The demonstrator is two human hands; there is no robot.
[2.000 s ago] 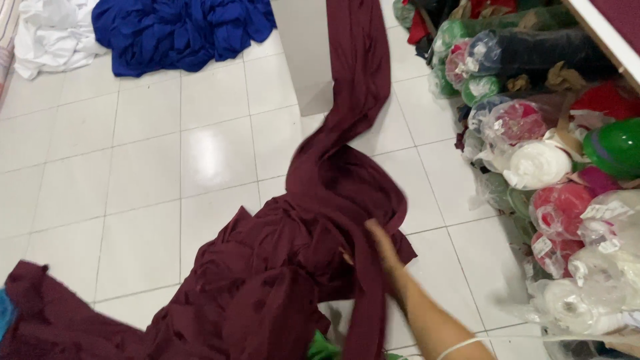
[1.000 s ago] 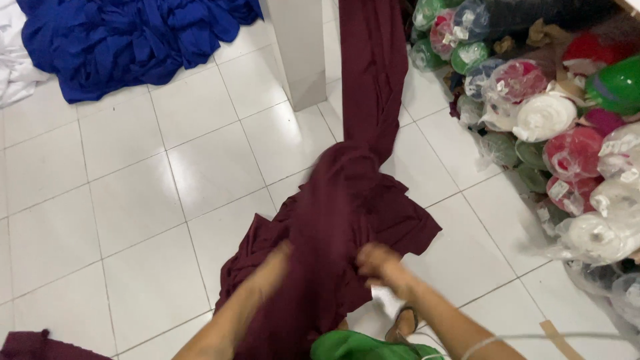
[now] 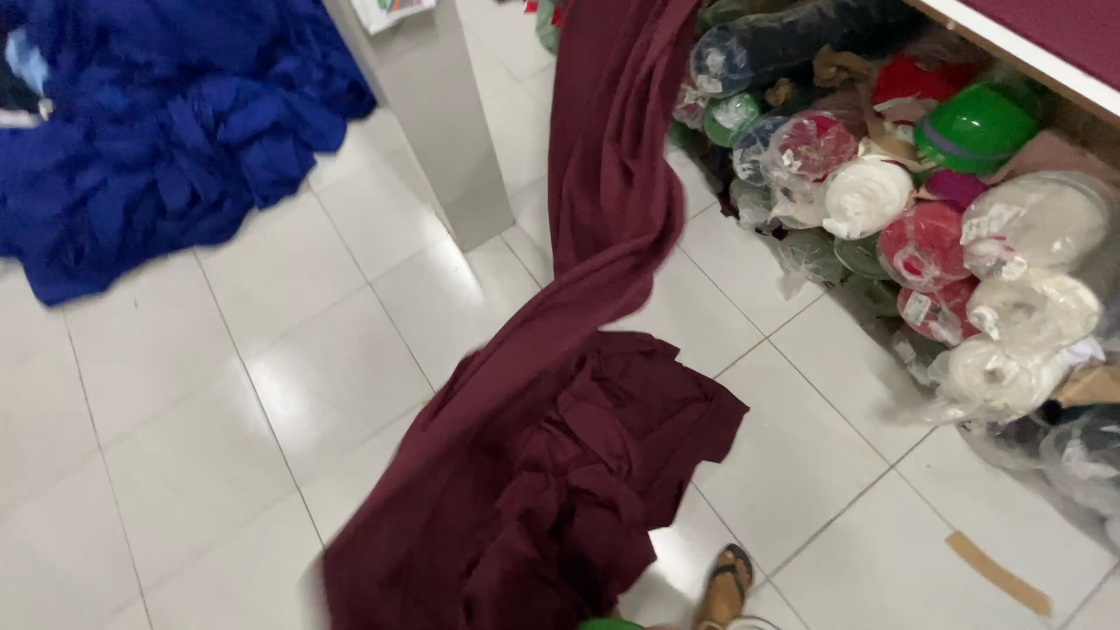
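Observation:
A long length of maroon fabric [image 3: 612, 149] comes down from the top of the head view, twists near the middle and runs toward the lower left. Under and beside it lies a crumpled heap of the same maroon fabric [image 3: 604, 437] on the tiled floor. Neither of my hands can be made out; a faint blur shows at the cloth's lower left edge, too unclear to name. My sandalled foot [image 3: 728, 586] stands just right of the heap, with a bit of green cloth [image 3: 612, 624] at the bottom edge.
Blue fabric [image 3: 175, 166] lies heaped at the upper left. A grey pillar [image 3: 446, 131] stands between it and the maroon length. Plastic-wrapped fabric rolls [image 3: 927, 245] are stacked at right beneath a white-edged table [image 3: 1032, 52]. A brown strip [image 3: 997, 573] lies on the floor.
Both hands, on or near the maroon cloth a second ago, are out of sight. The hanging length now slants to the lower left across the heap.

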